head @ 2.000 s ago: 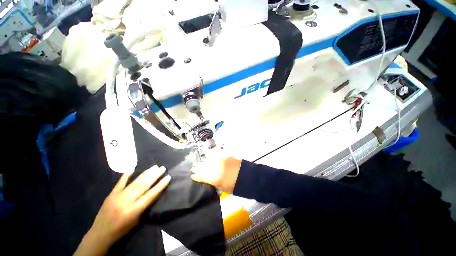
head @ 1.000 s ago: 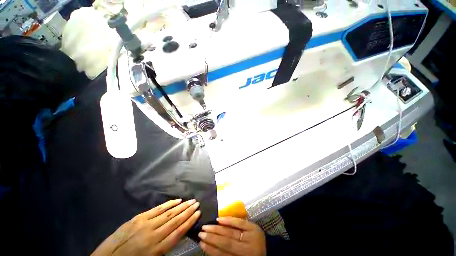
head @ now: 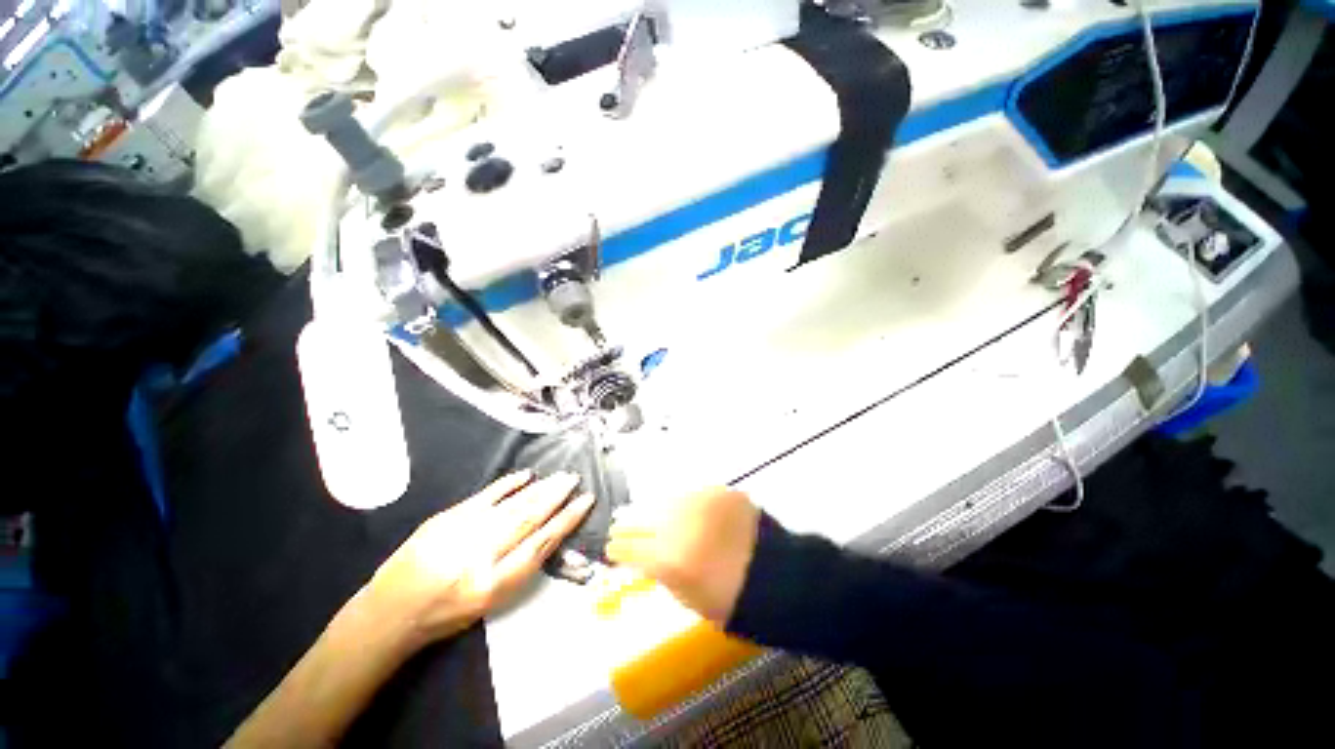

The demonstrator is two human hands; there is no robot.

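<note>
A black fabric panel (head: 249, 483) lies over the left of the machine bed and runs up under the presser foot (head: 597, 417) of the white sewing machine (head: 732, 190). My left hand (head: 461, 563) lies flat on the fabric with its fingers apart, just in front of the needle area. My right hand (head: 685, 544) is closed at the fabric's right edge, a little below the presser foot, and pinches that edge. Its fingertips are blurred. A small gathered fold of the fabric lies between my two hands.
An orange-yellow block (head: 677, 666) is on the front table edge. The white lamp (head: 352, 417) hangs left of the needle. Thread snips (head: 1078, 322) lie on the bed at right. Black cut pieces (head: 1157, 512) are heaped right of the table. Cream fabric (head: 256, 161) is behind the machine.
Both hands have moved up from the front table edge towards the presser foot. The fabric's front part has drawn back, uncovering more of the white table and the orange-yellow block.
</note>
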